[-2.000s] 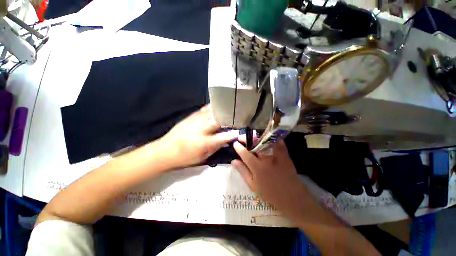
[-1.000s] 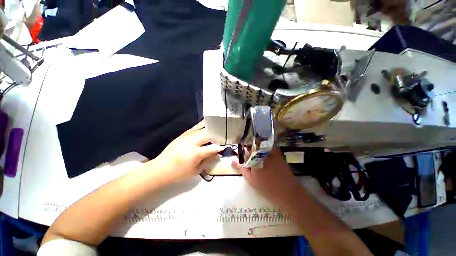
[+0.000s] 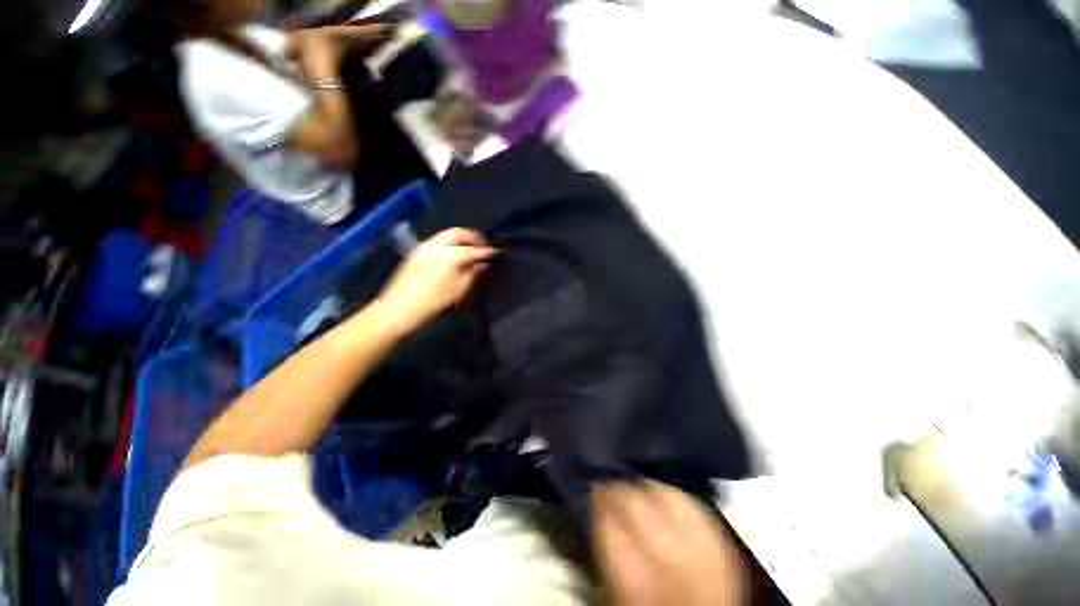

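A dark garment panel (image 3: 604,320) hangs over the table's edge and down towards a blue basket. My left hand (image 3: 444,275) is closed on the panel's upper left part, near the basket's rim. My right hand (image 3: 663,545) is at the bottom of the view, blurred, at the panel's lower edge, with the cloth against its fingers. The fingertips of my right hand are not clear. The needle area is not in view.
The blue plastic basket (image 3: 338,251) stands left of the white table (image 3: 770,154). Purple items (image 3: 509,59) lie at the table's far left corner. Another person in a white top (image 3: 255,113) is at upper left. Dark cloth (image 3: 1019,107) lies at upper right.
The view has swung left from the sewing machine to the basket. Both hands have left the needle area. The dark panel has moved off the machine to the table's left edge.
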